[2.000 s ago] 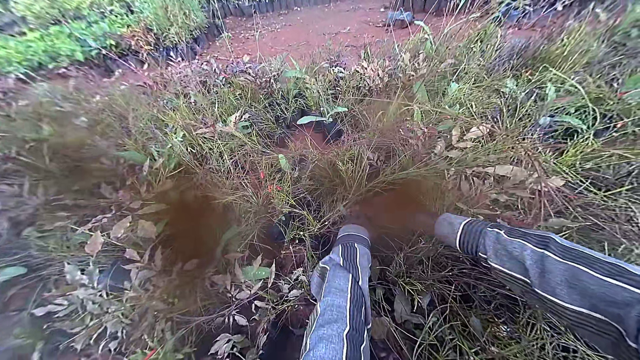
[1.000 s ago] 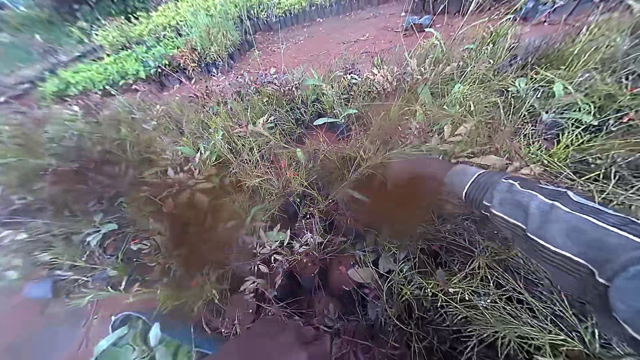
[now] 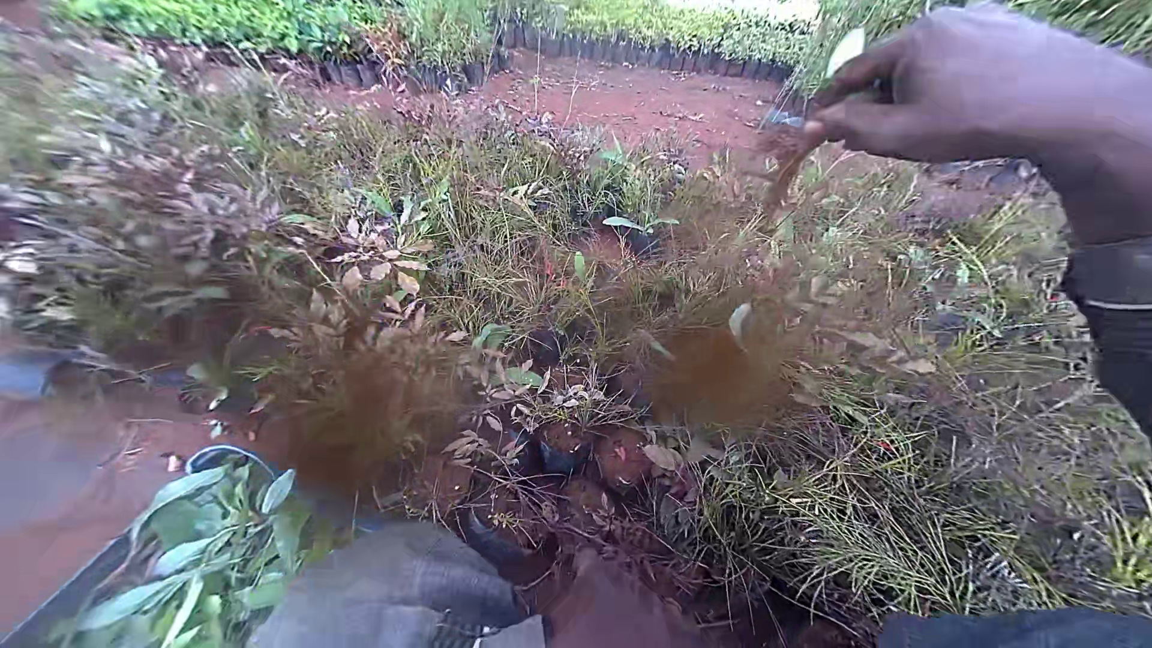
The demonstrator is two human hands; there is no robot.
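My right hand (image 3: 927, 90) is raised at the upper right, thumb and fingers pinched on a small plant; a pale leaf (image 3: 846, 52) shows above the fingers and brown roots or soil (image 3: 783, 162) hang blurred below them. At the bottom centre, a blurred brown shape beside a grey cuff appears to be my left hand (image 3: 616, 598); its fingers cannot be made out. Just above it stand soil-filled dark seedling pots (image 3: 562, 450) among dry leaves and grass. Leafy green seedlings (image 3: 193, 549) fill a container with a blue rim (image 3: 229, 453) at the lower left.
Dense grass and weeds (image 3: 864, 504) surround the pots. Beyond lies a red earth path (image 3: 630, 99), bordered by rows of potted green seedlings (image 3: 666, 40). Two brown smudges blur part of the view. Dark cloth (image 3: 1017, 630) shows at the bottom right edge.
My right hand has risen from the grass to the upper right, with a small plant now visible in it. The container of seedlings has come further into view at the lower left.
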